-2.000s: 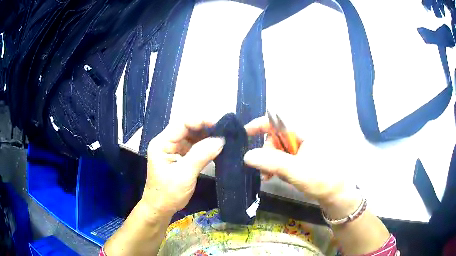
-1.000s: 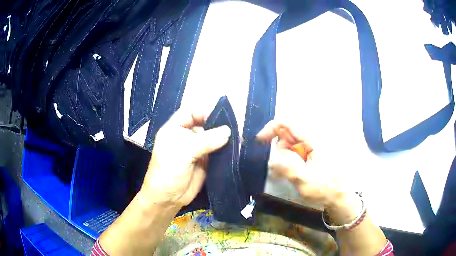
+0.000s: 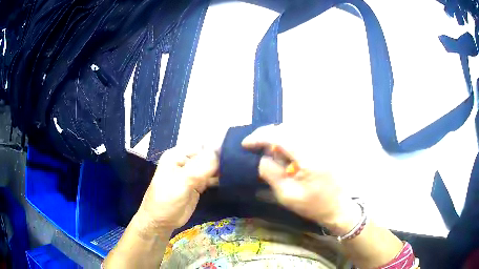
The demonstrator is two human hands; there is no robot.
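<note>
A dark denim waistband [image 3: 269, 86] runs from the far side of the white table down to my hands, its near part folded and slightly blurred. My left hand [image 3: 181, 181] holds the left edge of the folded part between thumb and fingers. My right hand [image 3: 299, 181] pinches the right side of it. A small orange bit of the thread snips [image 3: 292, 168] shows in my right hand; the blades are hidden.
A large waistband pile [image 3: 84, 100] with small white tabs covers the left. A blue plastic crate [image 3: 51, 184] stands below it. The strip loops across the white table [image 3: 325, 68] to the right. A short denim piece [image 3: 445, 199] lies at the right edge.
The pointed fold held up earlier is now a flat, broader fold, and the white tab at its lower end is out of sight. My right hand has moved left onto the strip.
</note>
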